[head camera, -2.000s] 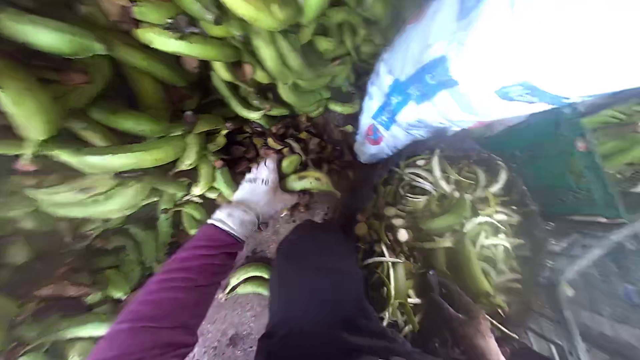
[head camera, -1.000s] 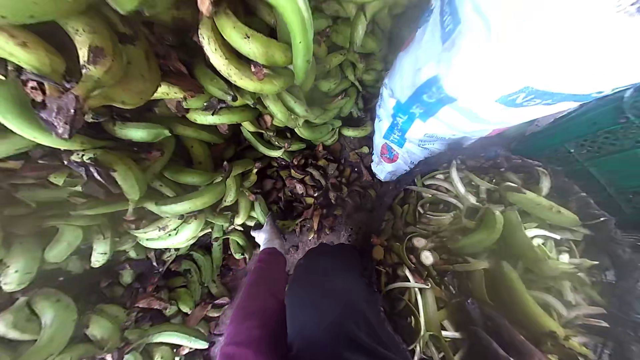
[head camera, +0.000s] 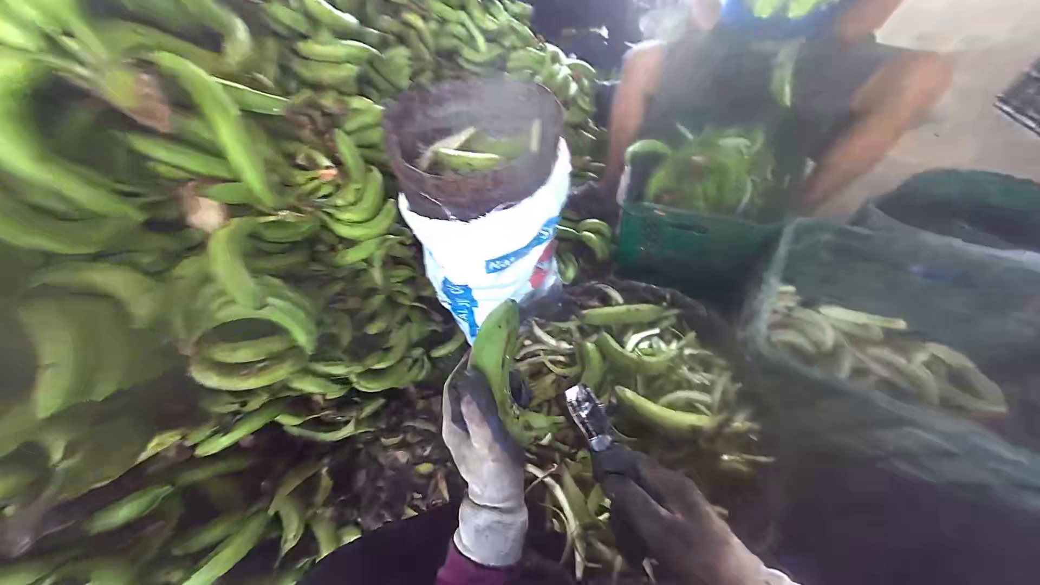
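Observation:
My gloved left hand holds a green plantain upright, its fingers wrapped round the lower part of the fruit. To its right, my right hand, dark over the fingers, grips a small metal-headed peeling tool. The tool's head is apart from the plantain. Beneath and beyond both hands lies a heap of peel strips and green plantains in a dark-rimmed container. Behind the held plantain stands a round bin wrapped in a white printed sack, with some green pieces inside.
Green plantains are piled all along the left side. A person sits opposite behind a green crate of plantains. At the right, a crate lined with clear plastic holds peeled plantains.
My left hand has come up from beside the pile and now holds a plantain. The peeling tool in my right hand has come into sight. The view has tilted up, showing the person opposite.

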